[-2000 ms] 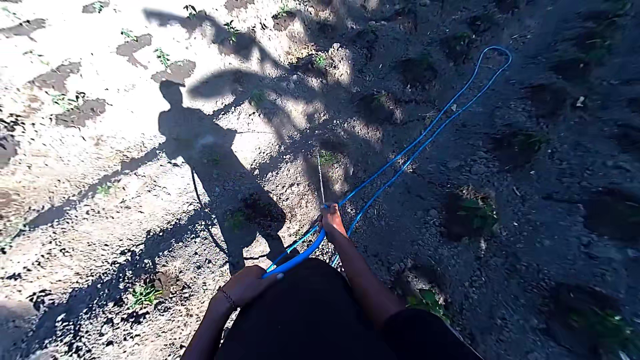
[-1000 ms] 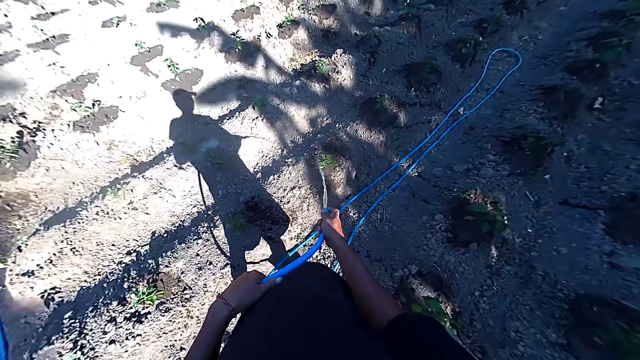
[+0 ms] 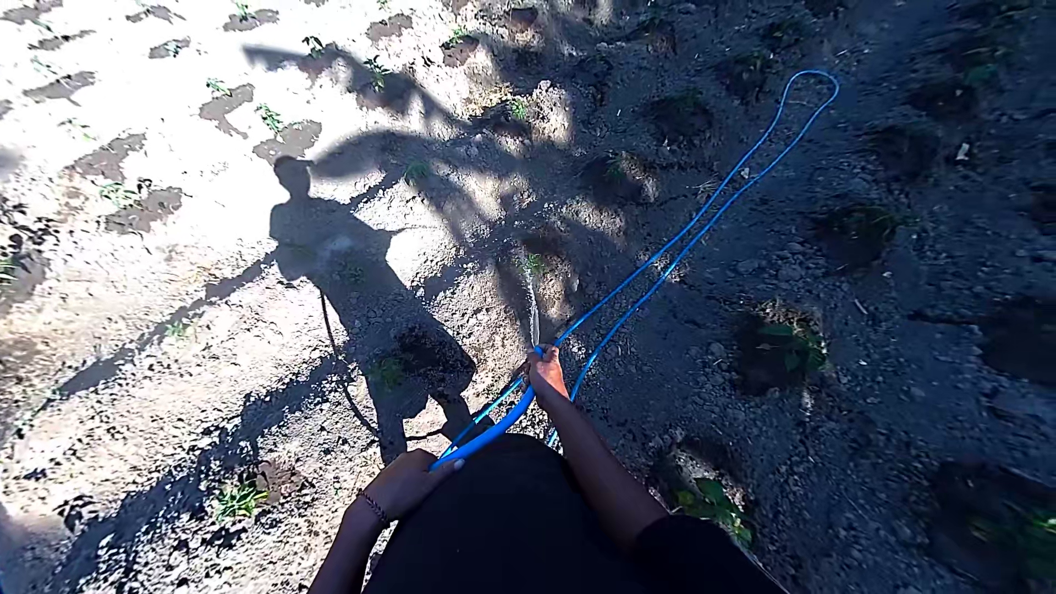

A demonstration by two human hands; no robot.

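A blue garden hose [image 3: 488, 436] runs between my two hands in front of my dark clothing. My right hand [image 3: 545, 375] is closed round the hose near its mouth, and a thin stream of water [image 3: 532, 309] comes out there. The stream falls toward a small green plant [image 3: 533, 264] in the soil. My left hand [image 3: 409, 483], with a bracelet at the wrist, holds the hose farther back, low at the centre-left. Beyond my right hand, more of the hose lies on the ground in a long narrow loop reaching the upper right.
Small plants stand in dark, wet-looking patches of dry, rough soil. A leafy plant [image 3: 790, 346] grows at the right, another [image 3: 714, 503] close by my right arm, and a grassy tuft [image 3: 240, 500] at the lower left. A person's shadow [image 3: 355, 289] and leaf shadows cross the ground.
The view has shifted slightly, with the ground and shadow farther right in the picture. Both hands keep their hold on the hose, and water still falls near the same plant.
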